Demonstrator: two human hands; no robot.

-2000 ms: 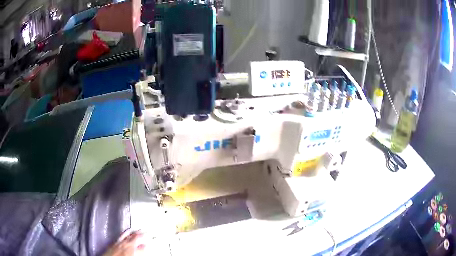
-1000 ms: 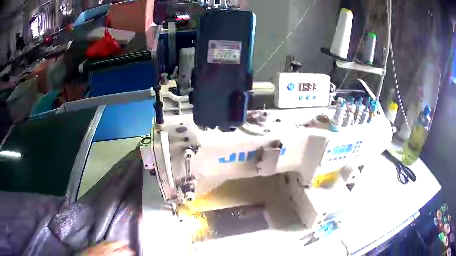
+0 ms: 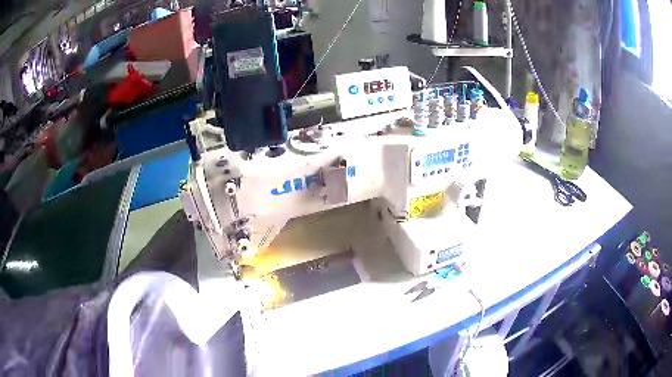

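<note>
The dark grey-purple cloth (image 3: 51,331) lies draped at the lower left. A stiff white strip (image 3: 133,309) curls in a loop over it, left of the machine bed. The white sewing machine (image 3: 295,191) stands in the middle, its needle area (image 3: 243,269) lit yellow. No cloth shows under the arm on the dark needle plate (image 3: 313,278). Blue thread snips (image 3: 442,276) lie open right of the bed. Neither of my hands is visible; the lower left is blurred.
Black-handled shears (image 3: 566,190) and a bottle of yellowish liquid (image 3: 575,140) are at the far right of the white table (image 3: 516,243). A dark slab (image 3: 249,81) is mounted above the head. Thread spools (image 3: 648,269) are at lower right. A dark green surface (image 3: 66,228) is at left.
The white strip has come into view, curled over the dark cloth. The hand seen earlier at the bottom edge has left the picture. The view has shifted, showing more below the table's right side.
</note>
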